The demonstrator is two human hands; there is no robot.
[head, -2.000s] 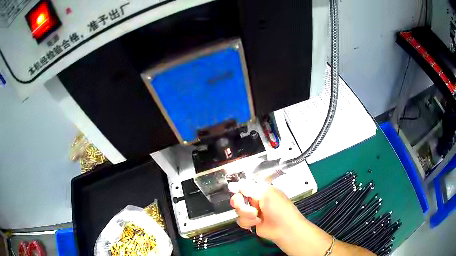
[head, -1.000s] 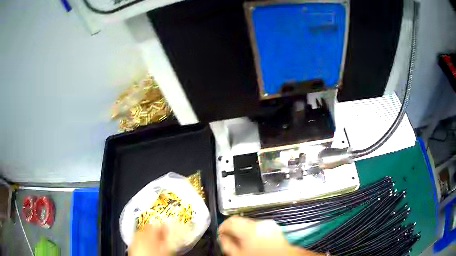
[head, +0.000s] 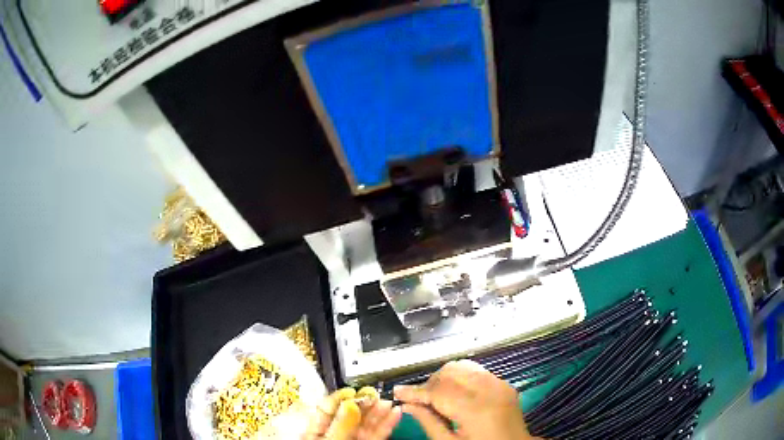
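Observation:
My left hand (head: 351, 416) is at the bottom edge, partly cut off, beside the open bag of gold parts (head: 258, 395). Yellowish covers show on its fingertips. Its fingers are bent; a part between them cannot be made out. My right hand (head: 471, 400) is just to the right, fingertips pinched on a thin dark cable end that points at my left fingers. The two hands almost touch. Black coaxial cables (head: 593, 369) lie fanned beyond and right of my right hand. The crimping die (head: 456, 295) stands above the hands, with no hand at it.
The black tray (head: 249, 296) holds the bag, left of the crimping machine (head: 550, 320). A spare bag of gold parts (head: 191, 228) is behind it. The lamp's gooseneck (head: 632, 185) curves down to the die over a paper sheet (head: 597, 202). Green mat (head: 666, 275) lies at right.
My right hand has moved from the die down to the machine's front edge. My left hand has come out of the bag to meet it. The view has shifted too.

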